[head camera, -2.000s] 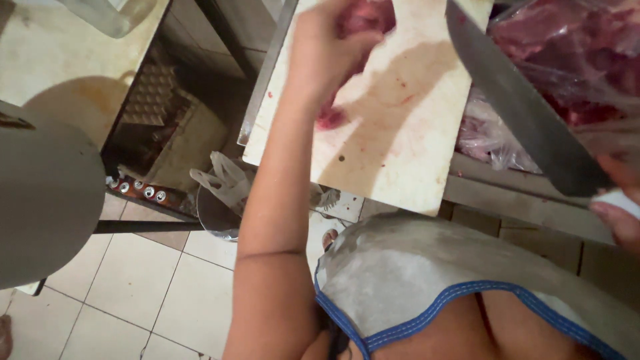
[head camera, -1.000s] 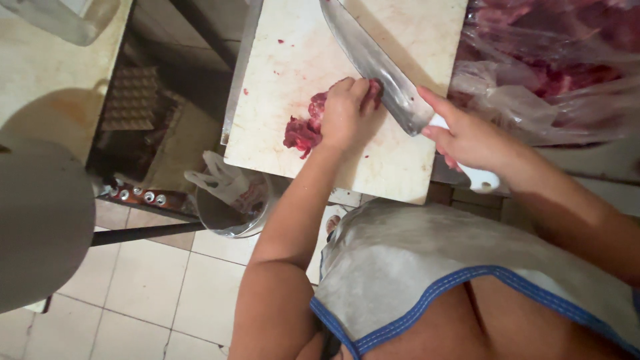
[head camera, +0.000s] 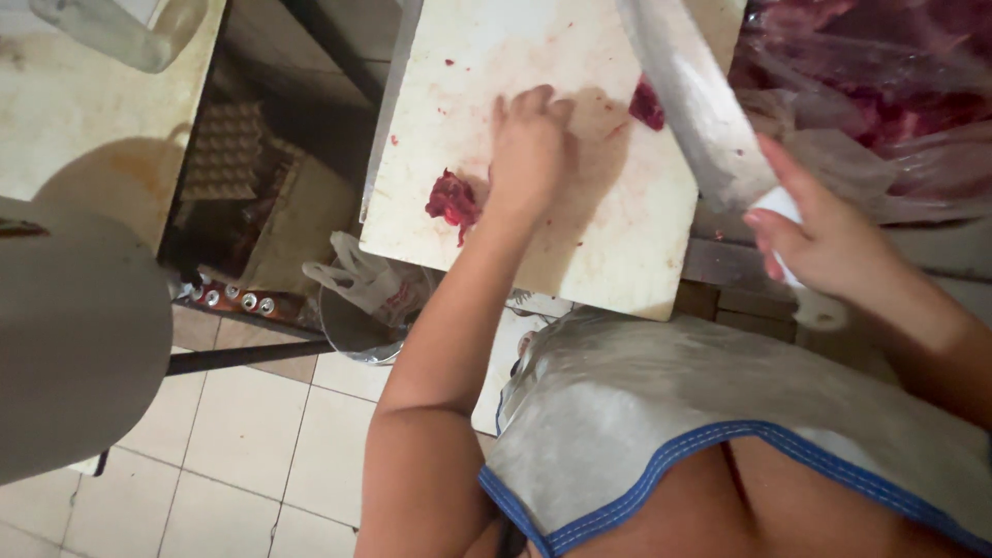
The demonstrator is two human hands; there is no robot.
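Observation:
My right hand [head camera: 814, 225] grips the white handle of a large, wide-bladed knife [head camera: 697, 101], its blade raised over the right side of a white cutting board [head camera: 620, 263]. Beside the blade a small piece of dark red raw meat [head camera: 645, 106] lies on the board. Fingers apart, my left hand [head camera: 533, 143] is over the board's middle with no meat visible in it; its palm side is hidden. Another ragged piece of raw meat [head camera: 452, 203] rests on the board near my left wrist, partly covered by the arm.
Clear plastic with raw meat [head camera: 914, 108] lies right of the board. Below its left corner stands a round bin [head camera: 349, 329] holding a white plastic bag [head camera: 380, 287]. Egg trays [head camera: 223, 151] and several cans [head camera: 248, 301] sit under the left table [head camera: 101, 85]. A large grey rounded object [head camera: 77, 341] is nearer.
My left hand has come off the meat it touched a second ago, its fingers now spread. The knife has moved right, and a small piece of meat now shows beside its blade.

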